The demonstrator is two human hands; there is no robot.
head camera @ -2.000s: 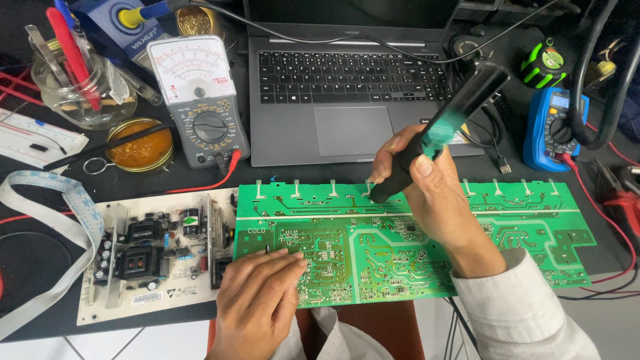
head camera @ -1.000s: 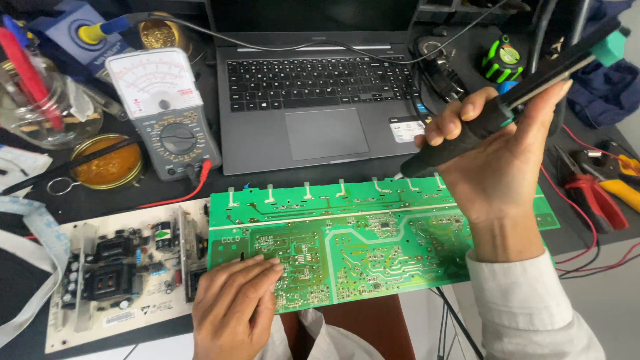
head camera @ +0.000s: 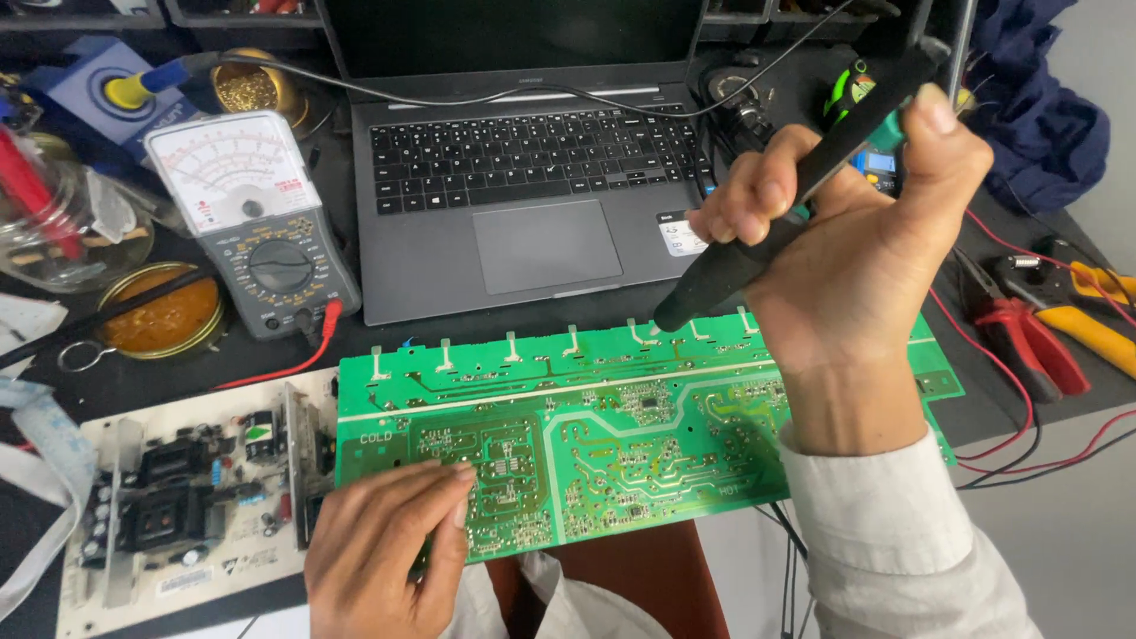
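A long green circuit board (head camera: pixel 621 444) lies with its solder side up, its front edge past the table's edge. My left hand (head camera: pixel 390 541) is on its lower left part, fingertips together and pressing on the board; whether anything is under them is hidden. My right hand (head camera: pixel 852 240) is raised over the right part, wrapped around a black and green hand tool (head camera: pixel 710 275) that looks like a solder sucker. The tool tilts, its pale tip down at the row of pads along the board's back edge. A beige board with black transformers (head camera: pixel 160 497) lies left of the green board.
Behind the boards stands an open laptop (head camera: pixel 546 253). An analog multimeter (head camera: pixel 280 266), a tin of amber paste (head camera: pixel 164 311) and a glass jar (head camera: pixel 71 222) are at the left. Red-handled pliers (head camera: pixel 1034 342) and red and black wires lie at the right. A cable crosses the laptop.
From two seconds ago, my right hand has turned its palm more into view, and the tool's tip has moved right along the back pads. My left hand stays on the board. The view has shifted.
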